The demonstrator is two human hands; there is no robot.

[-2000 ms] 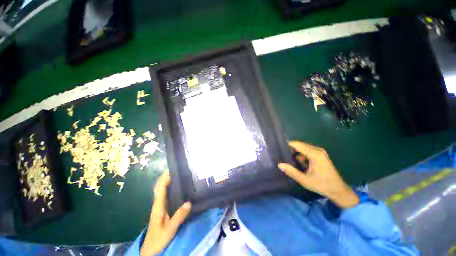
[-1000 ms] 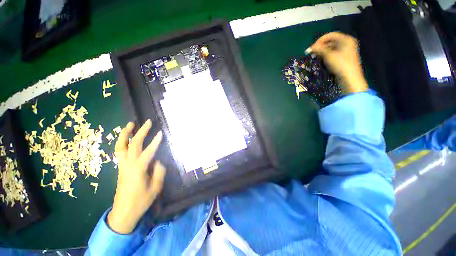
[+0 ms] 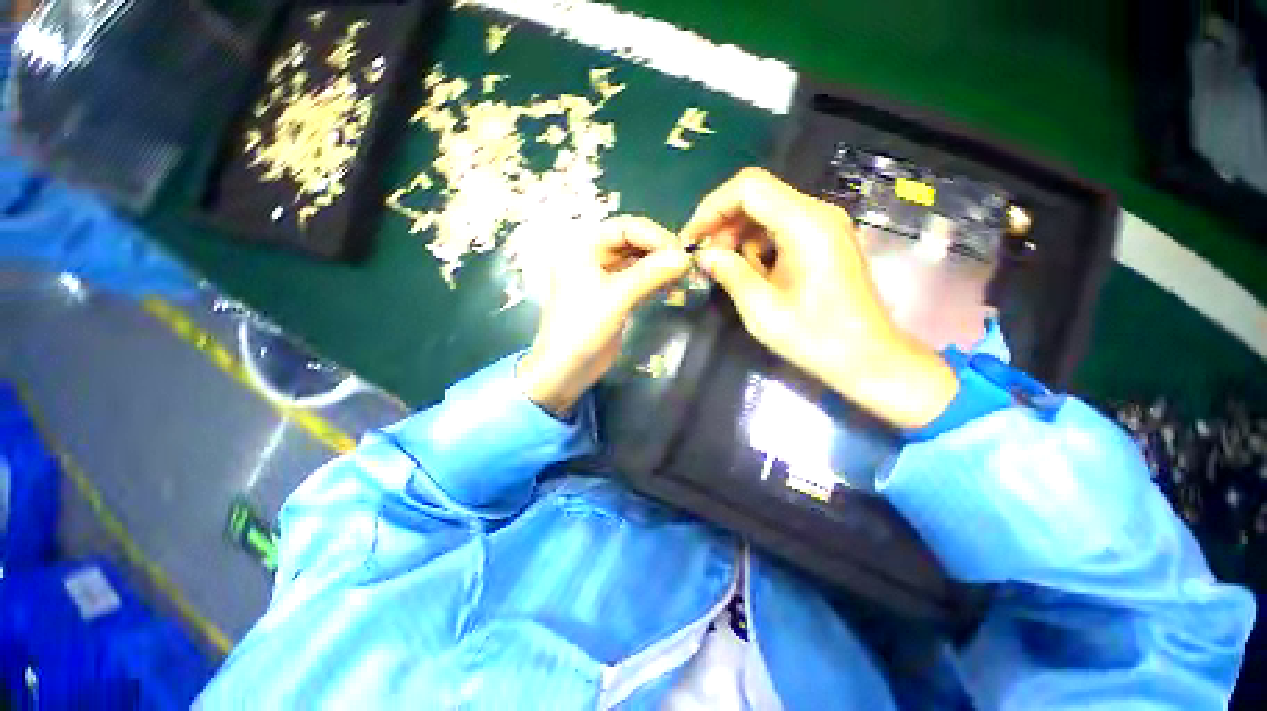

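My left hand [image 3: 595, 299] and my right hand [image 3: 806, 285] meet fingertip to fingertip left of the trayed tablet. They pinch a small dark module [image 3: 691, 250] between them, mostly hidden by the fingers. The opened tablet [image 3: 931, 285] lies in its black foam-lined tray [image 3: 1098, 264]. Its dark board with a yellow square and a coppery spot shows at the top. My right forearm and sleeve cover the middle of the tablet. The bright lower part shows below the forearm.
Loose cream-yellow pieces [image 3: 486, 174] lie left of the tray. A smaller black tray [image 3: 229, 208] with more cream pieces is at the far left. A dark pile of small components [image 3: 1195, 452] is at the right edge. Another trayed tablet [image 3: 1230, 104] is at the upper right.
My right hand has come from the dark pile to the left side of the tray and meets my left hand, which has left the tray. The view has turned left.
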